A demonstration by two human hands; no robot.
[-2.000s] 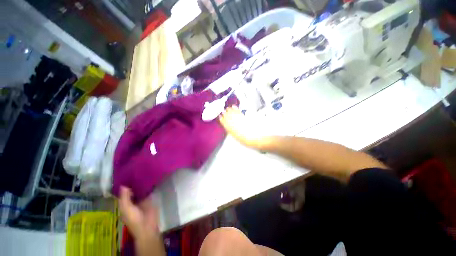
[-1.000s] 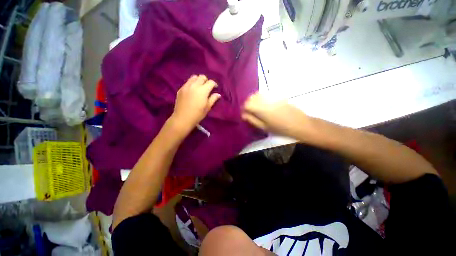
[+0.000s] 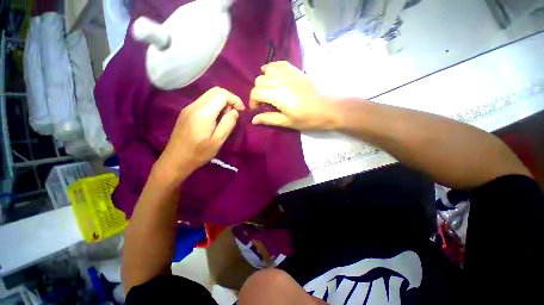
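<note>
A maroon garment (image 3: pixel 262 173) is spread over the left part of the white table and hangs over its front edge. My left hand (image 3: pixel 206 128) and my right hand (image 3: pixel 289 98) are close together on it, each pinching the fabric between thumb and fingers. A short white strip (image 3: pixel 224 165) shows on the fabric just below my left hand. A small dark metal tool, perhaps thread snips (image 3: pixel 271 52), lies on the garment just above my right hand. What lies between my fingertips is too small to tell.
A white lamp head (image 3: pixel 188 44) hangs over the garment. The sewing machine's base (image 3: pixel 358 36) is brightly lit at the top. The table (image 3: pixel 411 107) has a ruler along its front edge. A yellow basket (image 3: pixel 98 205) stands low on the left, near white rolls (image 3: pixel 56 77).
Both hands have come closer together on the garment and now pinch it. The view has shifted, so the lamp head appears larger and further left. Earlier, my left hand was at the garment's far left edge.
</note>
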